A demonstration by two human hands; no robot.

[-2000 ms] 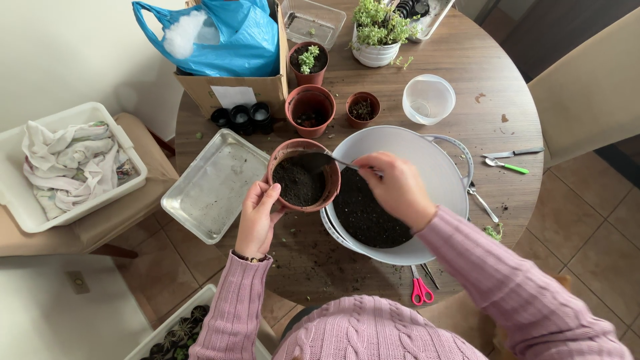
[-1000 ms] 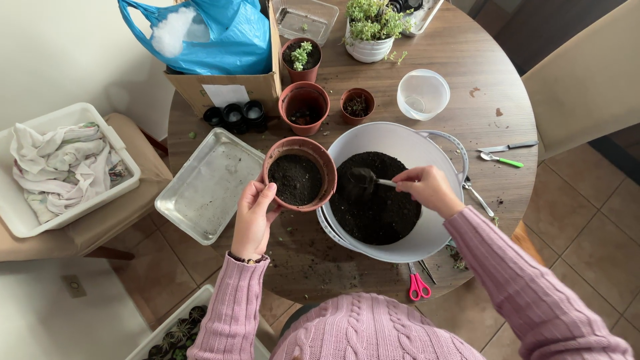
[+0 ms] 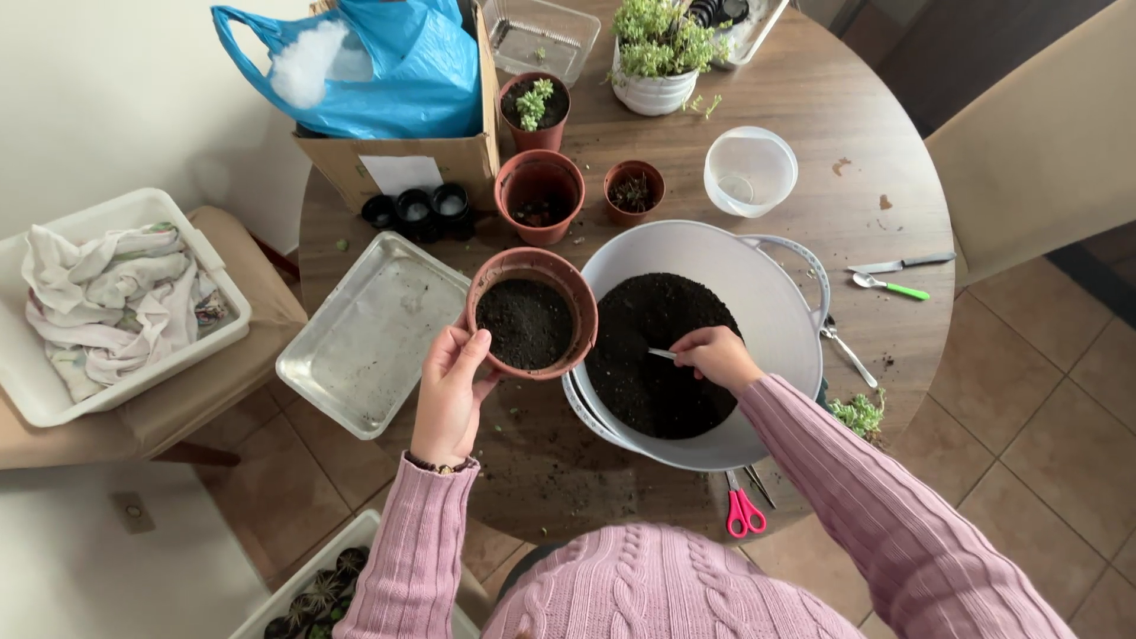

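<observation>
My left hand (image 3: 454,390) grips the side of a brown plastic plant pot (image 3: 581,311), which is partly filled with dark soil (image 3: 524,327). The pot is held up beside the left rim of a white plastic tub (image 3: 772,355). In the tub lies a large heap of dark potting soil (image 3: 657,399). My right hand (image 3: 717,357) is over this heap, shut on the handle of a metal scoop or spoon (image 3: 661,353); its head is hidden in the soil. Behind the held pot stand a larger brown pot (image 3: 540,232) and a small brown pot (image 3: 634,188).
A metal tray (image 3: 355,346) lies left of the tub. Behind are a cardboard box (image 3: 342,169) with a blue bag, a potted succulent (image 3: 535,106), a white pot (image 3: 655,93) and a clear plastic bowl (image 3: 751,173). Pink-handled scissors (image 3: 744,515) lie near the front edge; a knife (image 3: 901,263) lies right.
Two seconds ago the scoop was over the held pot; my right hand then moved right to the tub, and the scoop's head has since sunk into the soil. The held pot stays in my left hand.
</observation>
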